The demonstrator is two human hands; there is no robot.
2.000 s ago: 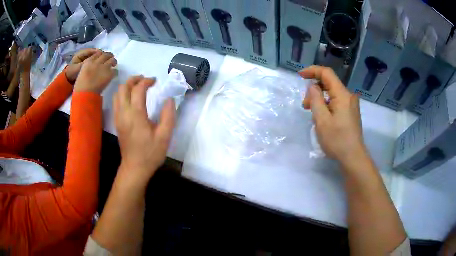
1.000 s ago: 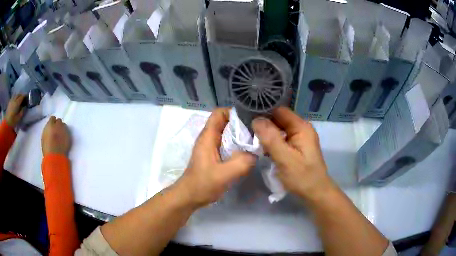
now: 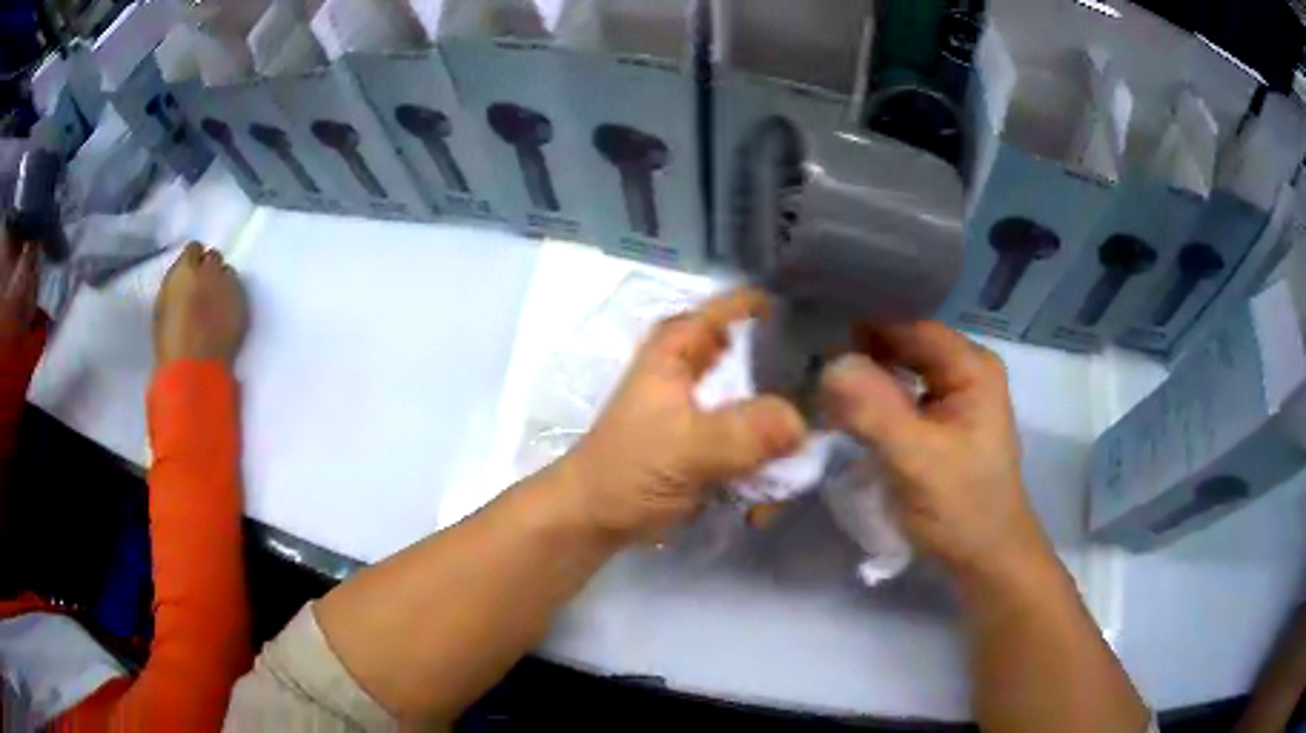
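Note:
A dark grey handheld fan [image 3: 874, 215] is held upright in front of me, its round barrel head turned sideways with the spoked end to the left. My left hand [image 3: 688, 415] grips the white wrapping [image 3: 735, 375] around its handle from the left. My right hand [image 3: 924, 430] holds the handle from the right, thumb near its upper part. More white wrapping hangs below my right hand. A clear plastic bag [image 3: 609, 344] lies flat on the table, partly behind my left hand. The lower handle is blurred and partly hidden.
Open retail boxes [image 3: 630, 179] stand in a row behind the white-covered bench [image 3: 358, 329], beside a green post [image 3: 902, 50]. One retail box [image 3: 1203, 430] stands at the right. A neighbour's orange sleeve [image 3: 201, 487] and hand rest at the left. A dark standing fan [image 3: 917, 115] is partly hidden.
The fan, earlier lying on the table, is now held up in both hands. Since the last frame its spoked face has turned from facing me to the left. The view has shifted slightly.

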